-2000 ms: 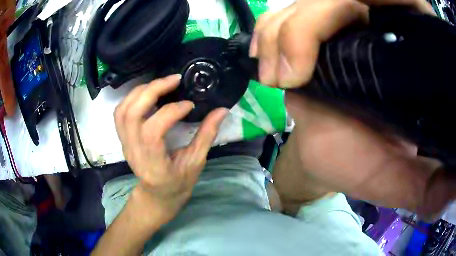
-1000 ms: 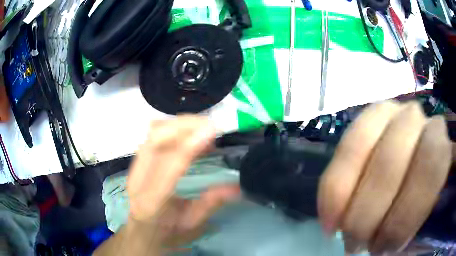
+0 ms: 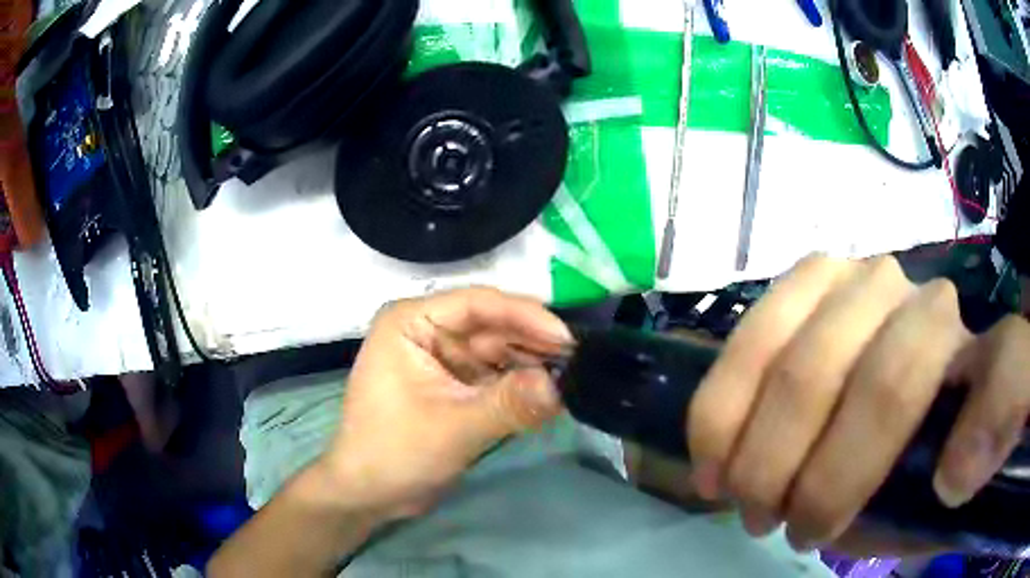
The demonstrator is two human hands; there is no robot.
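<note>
My right hand [image 3: 836, 395] is wrapped around the thick black electric screwdriver [image 3: 644, 390], held over my lap at the bench's front edge. My left hand [image 3: 441, 384] has its thumb and fingers pinched at the screwdriver's tip; anything tiny between them is hidden. The black headphones lie on the bench. Their flat ear cup with the ringed centre [image 3: 452, 161] faces up without a cushion, and nothing touches it. The other cup, with a thick black ear pad [image 3: 305, 68], lies to its left.
On the white bench with green strips [image 3: 610, 215], two thin metal tools [image 3: 751, 158] lie right of the headphones. A circuit board in a black holder [image 3: 70, 147] and an orange case [image 3: 17, 169] stand left. Blue-handled tools, cables and small black parts lie at the back right.
The screwdriver and my right hand have come away from the ear cup down to the bench's front edge. My left hand has left the cup and closed its fingertips at the screwdriver's tip.
</note>
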